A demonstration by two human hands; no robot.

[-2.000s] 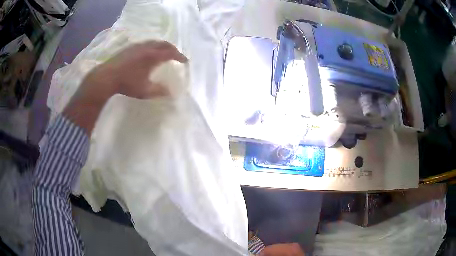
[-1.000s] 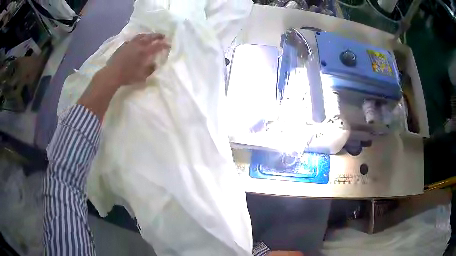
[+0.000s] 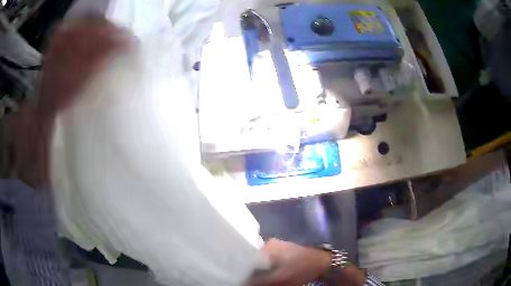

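A large limp white garment piece [image 3: 129,184] hangs over the left side of the sewing table and down past its front edge. My left hand [image 3: 89,53] is blurred at the upper left, on the cloth; its fingers are too blurred to read. My right hand [image 3: 294,262], with a metal watch at the wrist, pinches the cloth's lower right edge in front of the table. The sewing machine [image 3: 342,36] stands right of the cloth, its needle area lost in bright lamp glare. The blue slide plate [image 3: 294,163] lies below the needle area.
A second pale cloth stack [image 3: 426,240] lies at the lower right, below the machine bed [image 3: 414,153]. A grey surface [image 3: 297,220] shows in front of the bed. Dark clutter is at the upper left, and a yellow strip [image 3: 490,146] is at the right.
The view has shifted, so the machine sits further left. My right hand has come up into view and taken hold of the cloth's lower edge. My left hand has moved left and blurred.
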